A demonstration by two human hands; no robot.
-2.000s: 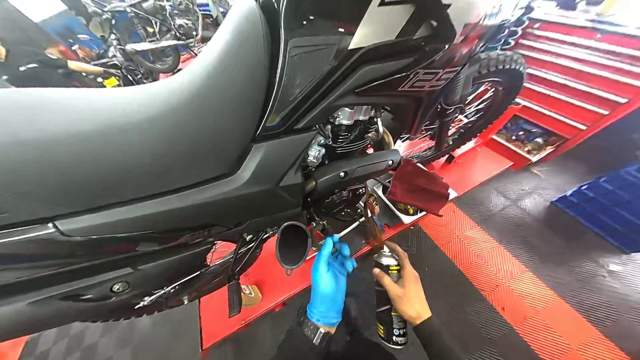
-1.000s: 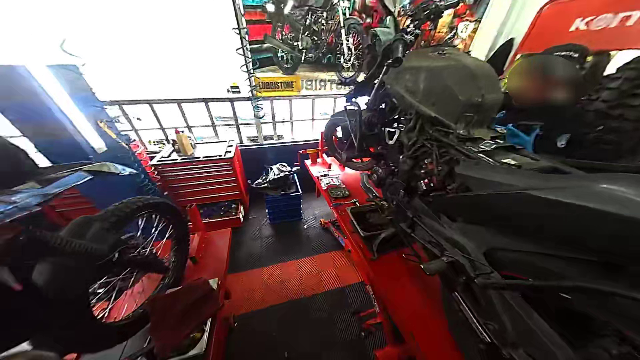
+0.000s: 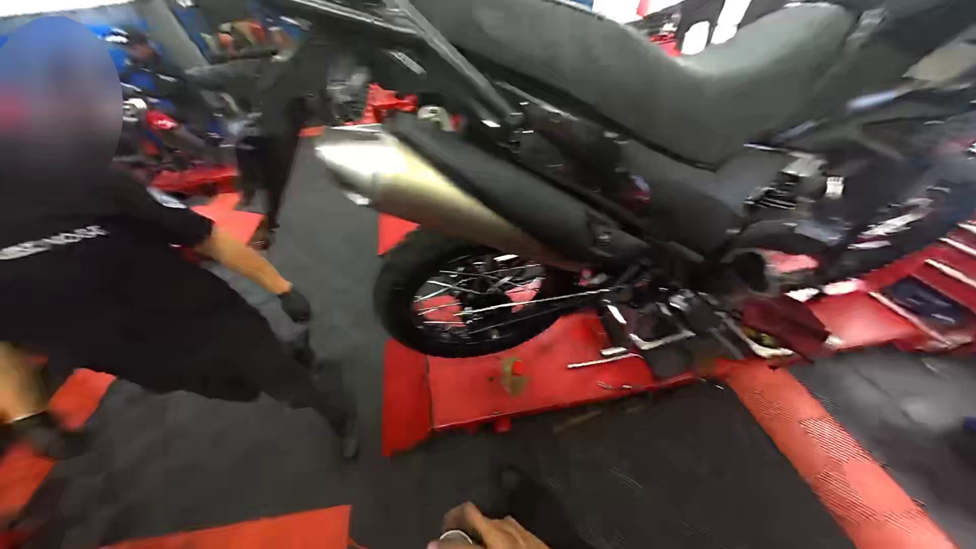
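My right hand, bare and blurred, shows at the bottom edge with its fingers curled round the pale, rounded top of a can; the rest of the can is out of the frame. My left hand is not in view. Beyond the hand, a black motorcycle stands on a red lift platform, its silver and black exhaust muffler above the spoked rear wheel. A dark red cloth hangs beside the engine, right of centre.
A person in dark clothing leans at the left, a dark glove on one hand. A small bottle-like thing with a red top and a thin metal rod lie on the platform. Other motorcycles stand at the back left.
The view has swung widely, now to the motorcycle's rear. My blue-gloved left hand, seen two seconds ago by the engine, is out of view. My right hand is now at the bottom edge.
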